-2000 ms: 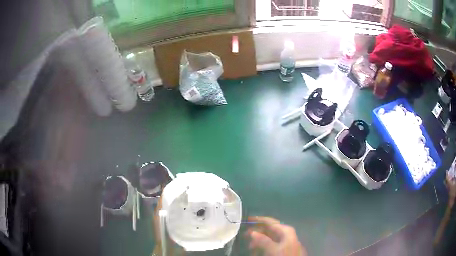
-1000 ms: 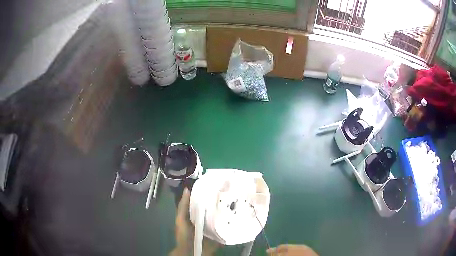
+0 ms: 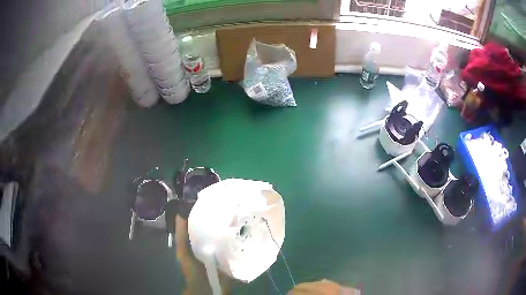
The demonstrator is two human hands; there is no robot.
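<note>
A white camera body (image 3: 236, 230) is held up at the lower centre, its round open base with a small centre hole facing me. A white antenna (image 3: 212, 275) hangs from it. Thin wires (image 3: 286, 264) run from the base down to my right hand. My left hand (image 3: 187, 253) is behind the left side of the body and holds it; its fingers are mostly hidden. My right hand (image 3: 324, 288) is cut off by the bottom edge, at the wires' lower end; its fingertips are not clear.
Two cameras (image 3: 151, 201) stand at the left, one partly behind the held body. Three cameras (image 3: 399, 135) stand at the right beside a blue parts tray (image 3: 490, 173). A parts bag (image 3: 270, 80), nested white shells (image 3: 158, 55) and bottles (image 3: 369, 66) line the back.
The view has shifted. The held body has tilted, and its base is turned more to the lower right. My right hand remains low at the wires, near the bottom edge.
</note>
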